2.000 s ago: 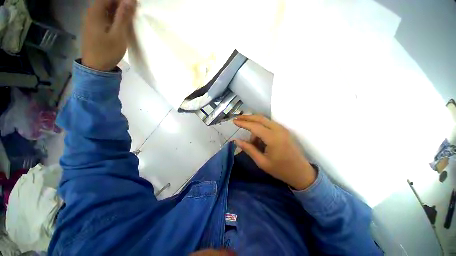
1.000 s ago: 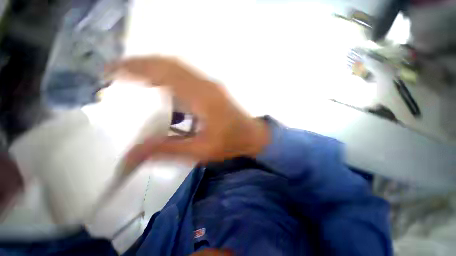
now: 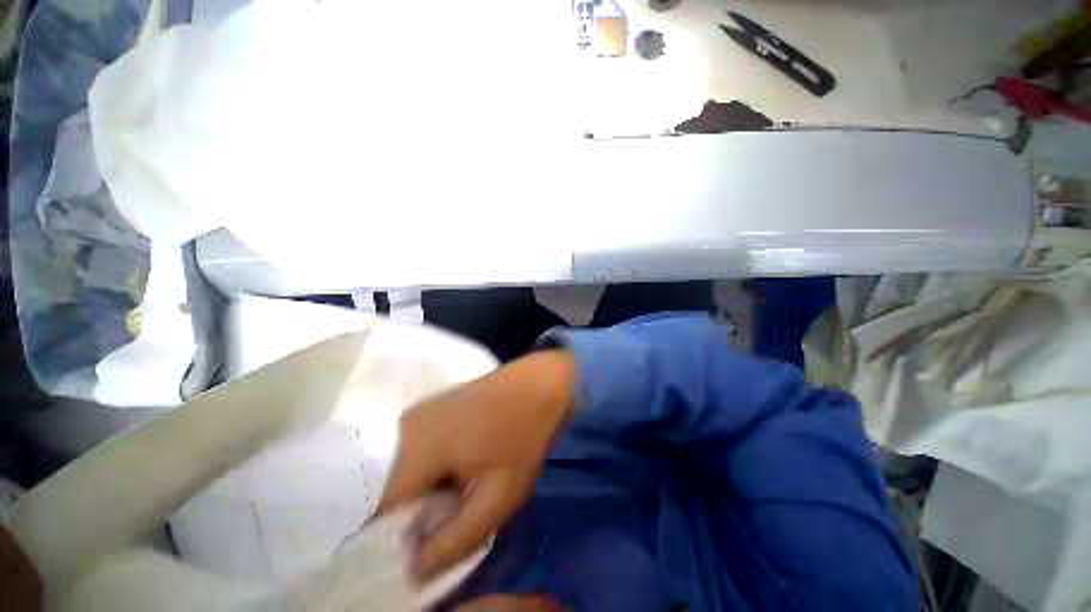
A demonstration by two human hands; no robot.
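Note:
A white to cream fabric piece (image 3: 197,460) stretches below the table from the left edge to the lower middle, partly blurred. My right hand (image 3: 479,448) is over my lap, its fingers closed on the right part of this cloth. My left hand (image 3: 18,580) shows only as a small blurred part at the lower left edge, by the cloth's other end; its fingers are cut off. Overexposed white cloth (image 3: 180,132) hangs over the table's left end, and its outline on the table is washed out.
The white table (image 3: 814,197) has a rounded front edge. Black snips (image 3: 778,54) and a dark patch (image 3: 726,116) are at its upper right. A red-handled tool (image 3: 1041,98) is far right. Crumpled cream cloth (image 3: 957,347) lies below right. A blue-grey cloth-lined bin (image 3: 42,287) is left.
The view has swung, and the table's straight front edge now shows across the picture. My right hand has gone from open to closed on the cloth, lower over my lap.

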